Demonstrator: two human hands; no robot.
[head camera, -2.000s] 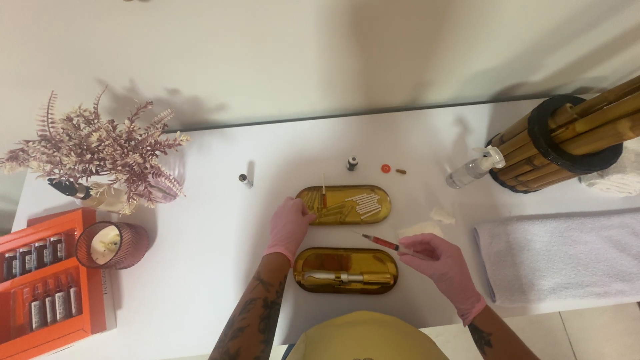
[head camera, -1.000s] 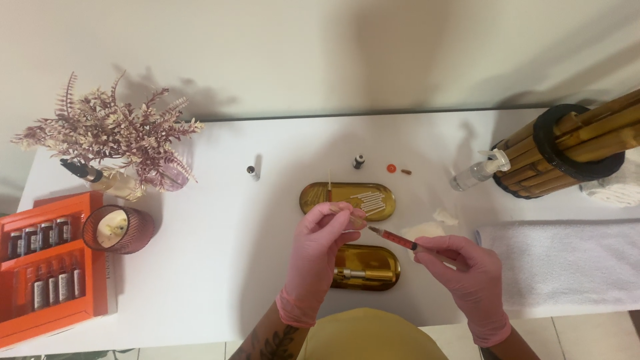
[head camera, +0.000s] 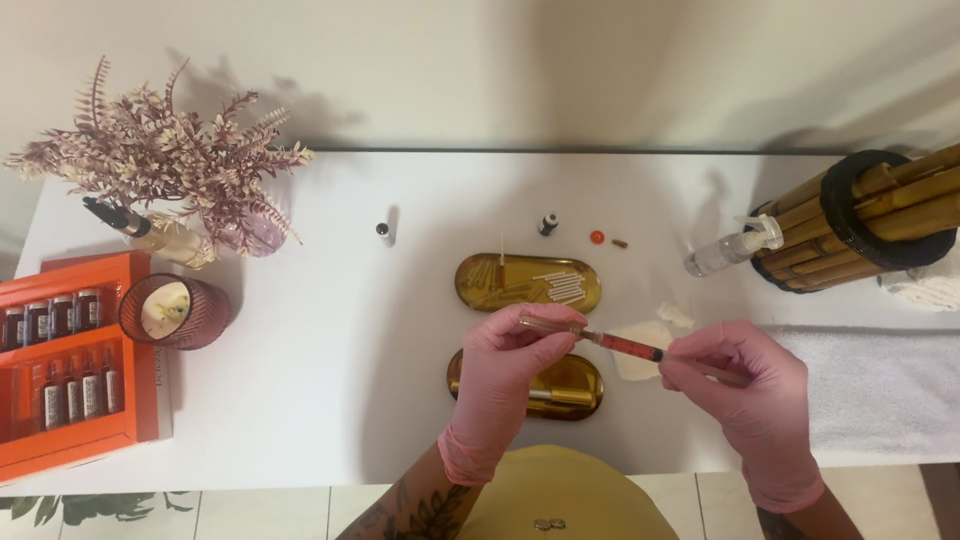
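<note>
Both hands wear pink gloves. My right hand (head camera: 739, 397) grips the plunger end of a syringe (head camera: 626, 346) filled with red liquid, tilted down to the right. My left hand (head camera: 517, 367) pinches a small clear brownish tube (head camera: 544, 324) at the syringe's tip. Behind my hands, an oval gold tray (head camera: 465, 300) holds clear tubes, white sticks (head camera: 562, 288) and an upright thin piece with a red part (head camera: 502, 266). A second gold tray (head camera: 592, 409), partly hidden by my left hand, carries a gold-and-white pen-like tool (head camera: 562, 396).
Small bottles (head camera: 549, 223) (head camera: 384, 232), a red ring (head camera: 597, 237) and a spray bottle (head camera: 724, 253) stand or lie behind. An orange box of vials (head camera: 127, 375), a candle glass (head camera: 202, 311) and a dried plant (head camera: 180, 157) are left; bamboo canes (head camera: 802, 240) and a towel (head camera: 877, 390) right.
My left hand has moved away from the rear tray, where it was two seconds ago, to the syringe tip. The small tube and the syringe tip now meet.
</note>
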